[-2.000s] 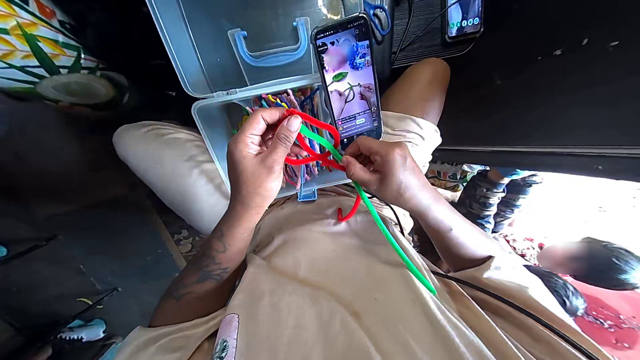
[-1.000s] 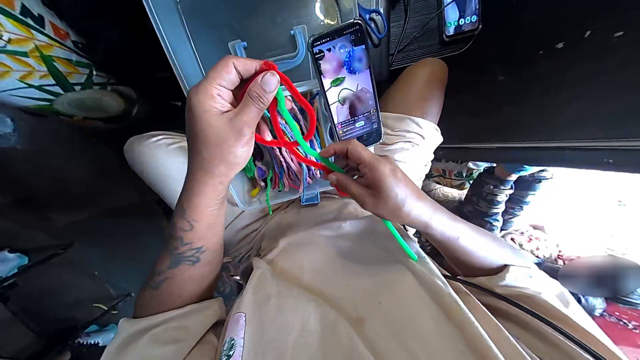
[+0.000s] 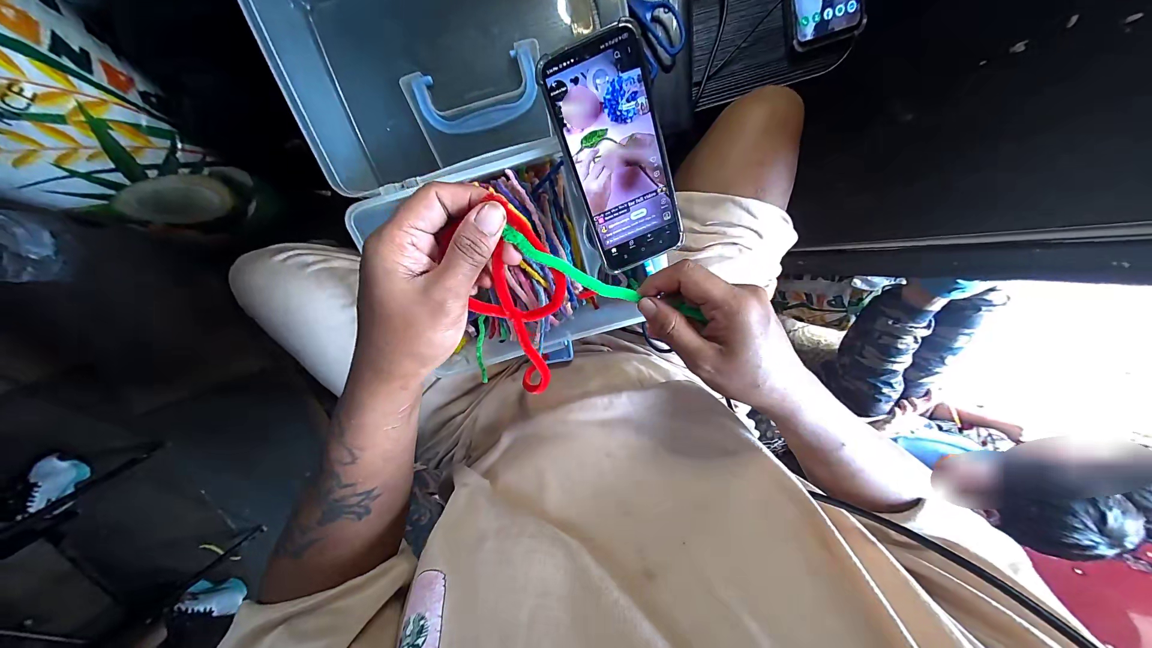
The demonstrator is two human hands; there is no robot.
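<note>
My left hand (image 3: 427, 279) pinches a looped red pipe cleaner (image 3: 511, 313) and one end of a green pipe cleaner (image 3: 571, 268) between thumb and fingers. The red one crosses itself below the loop and ends in a small curl. From the left hand the green one runs right to my right hand (image 3: 711, 324), whose thumb and forefinger grip it. Both hands are above an open plastic case (image 3: 378, 209) holding many colored pipe cleaners (image 3: 540, 202). A smartphone (image 3: 612, 148) leans on the case and shows hands with a green leaf shape.
Blue-handled scissors (image 3: 661, 27) lie beyond the phone. A second phone (image 3: 826, 18) rests on a dark ribbed surface at the back. A black cable (image 3: 954, 549) crosses my right side. Other people are partly in view at the right, one in patterned trousers (image 3: 886, 351).
The green pipe cleaner, earlier running past the right hand with a long free tail, is now stretched between the hands. The red one's curled end hangs free below the loop.
</note>
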